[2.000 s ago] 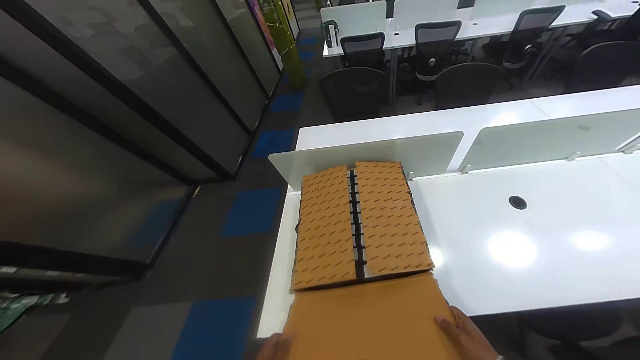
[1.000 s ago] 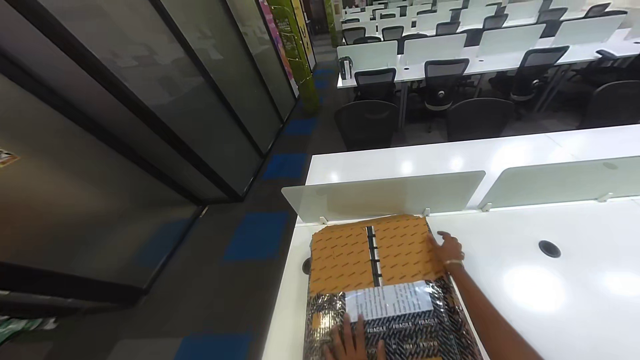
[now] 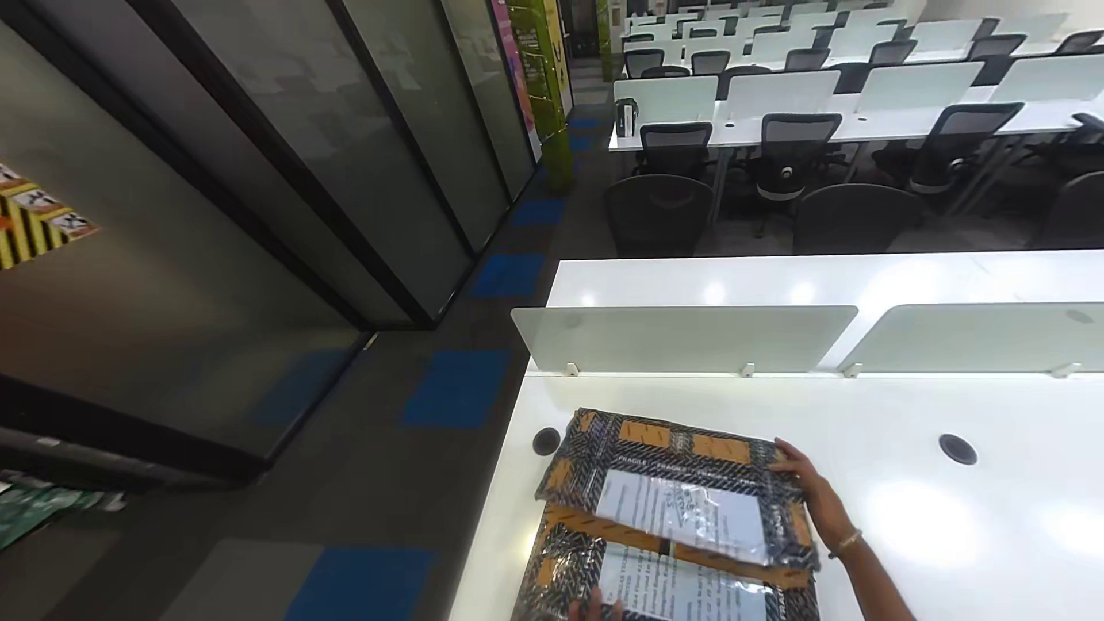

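A flat cardboard box (image 3: 733, 448), its flaps wrapped in dark printed plastic and clear film, lies on the white desk (image 3: 871, 509). Two white printed sheets show on it, one on the far flap and one on the near flap, with a strip of brown cardboard between them. My right hand (image 3: 806, 483) touches the far right corner of the far flap, fingers bent over its edge. My left hand (image 3: 595, 608) rests on the near flap at the bottom of the view, only its fingers showing. The box's near edge is out of view.
A frosted divider (image 3: 690, 338) stands along the desk behind the box, with a second divider (image 3: 992, 336) to its right. Round black cable grommets (image 3: 546, 442) are set in the desktop. Mesh office chairs (image 3: 660, 216) stand beyond. Glass partitions (image 3: 259, 172) line the carpeted aisle on the left.
Two seconds ago plain brown cardboard faced up; now plastic-wrapped flaps with printed sheets cover it. My right hand has moved from beside the box onto the far flap's corner.
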